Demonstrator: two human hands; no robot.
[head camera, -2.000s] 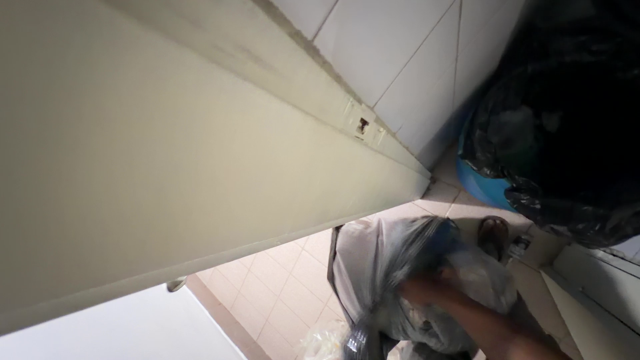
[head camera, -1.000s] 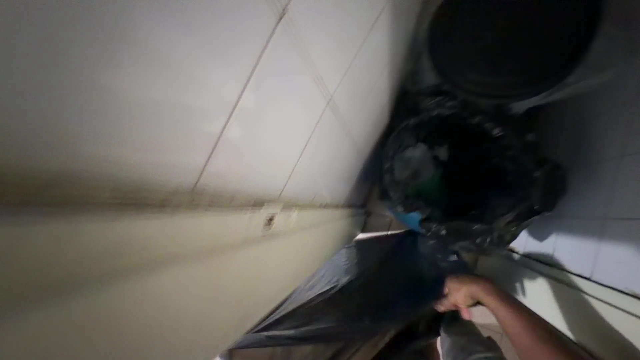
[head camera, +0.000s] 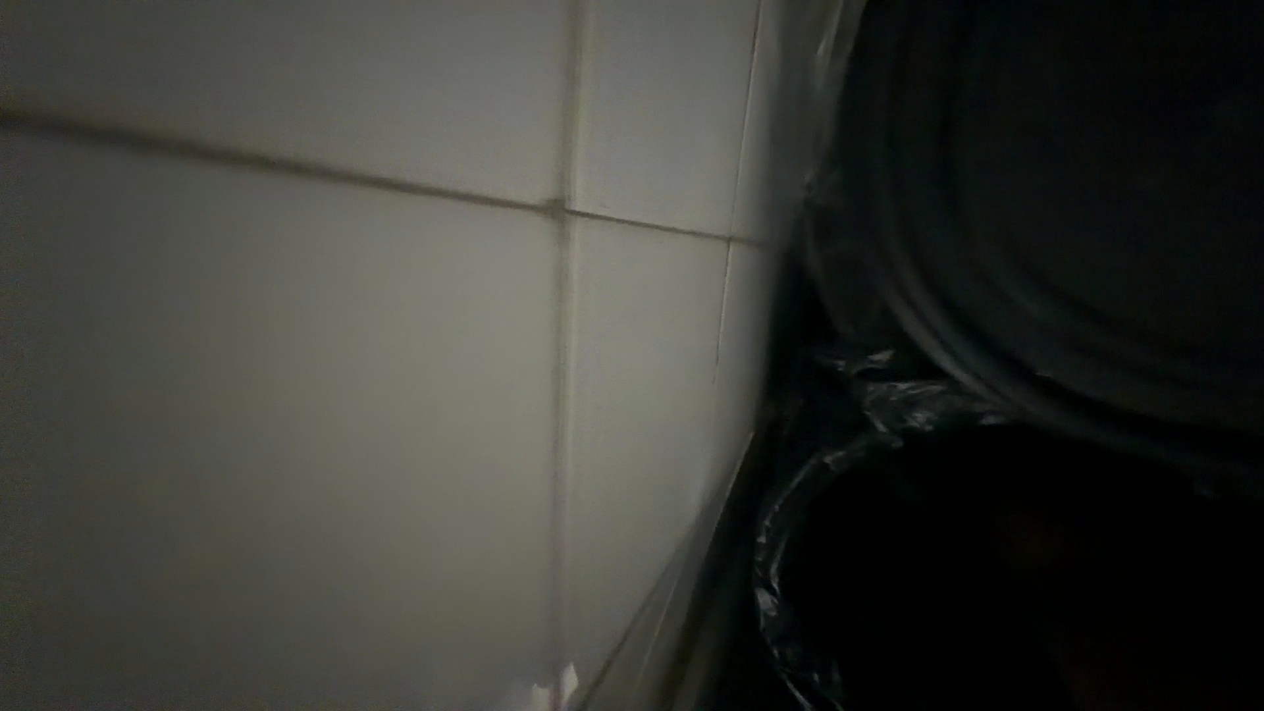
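Neither of my hands can be made out in the head view. At the lower right is a bin lined with a black plastic bag, its crinkled rim catching a little light. The inside of the bin is almost black; a faint brownish patch shows in it, too dark to identify. Just above the bin, a large round dark lid with a ridged edge fills the upper right.
A white tiled wall with dark grout lines takes up the left and middle, close to the camera. A narrow edge runs slantwise between the wall and the bin. A small pale scrap shows at the bottom edge.
The view has swung closer to the tiled wall and the bin. The hand and black plastic seen beside the bin a second ago are no longer plainly visible, and the scene is darker.
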